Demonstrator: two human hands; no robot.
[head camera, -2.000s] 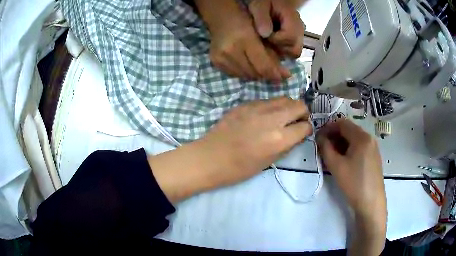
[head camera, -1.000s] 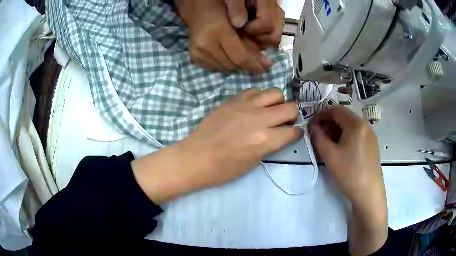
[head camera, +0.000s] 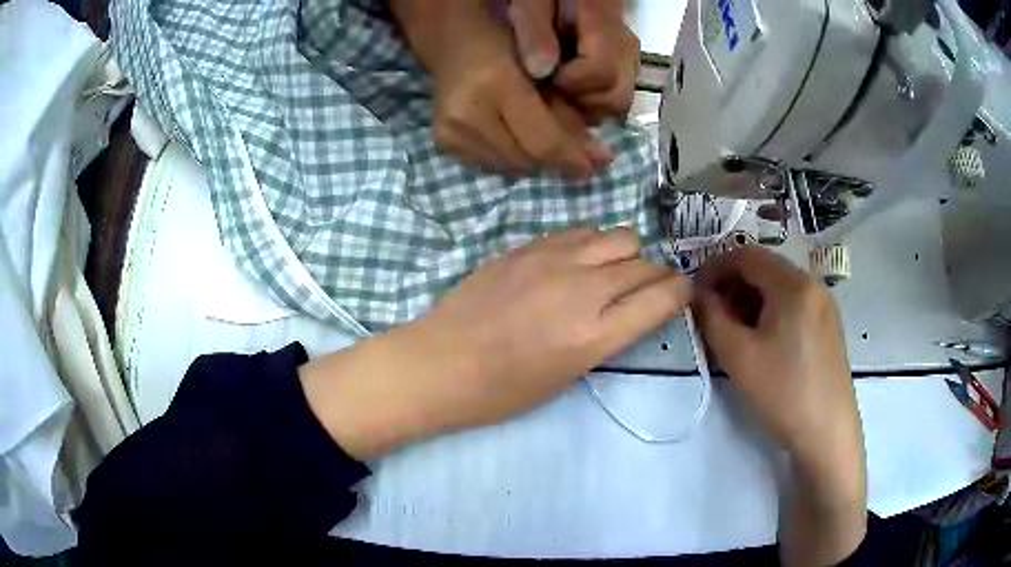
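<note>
A green-and-white checked garment piece with a white edge lies gathered on the machine table, its right end at the needle area. My left hand lies on its front edge, fingertips near the needle plate. My right hand pinches the narrow white tape just right of my left fingertips. The tape hangs in a loop towards me, and a piece shows on the plate. The fingertips of both hands nearly meet; what lies between them is partly hidden.
Another person's hands rest on the far side of the checked piece. The sewing machine head stands at the upper right. Red-handled snips lie at the right. White and cream cloth is heaped at left on the table.
The view has shifted slightly. My left hand sits a little lower on the edge, its fingertips closer to my right hand. My right hand still pinches the tape.
</note>
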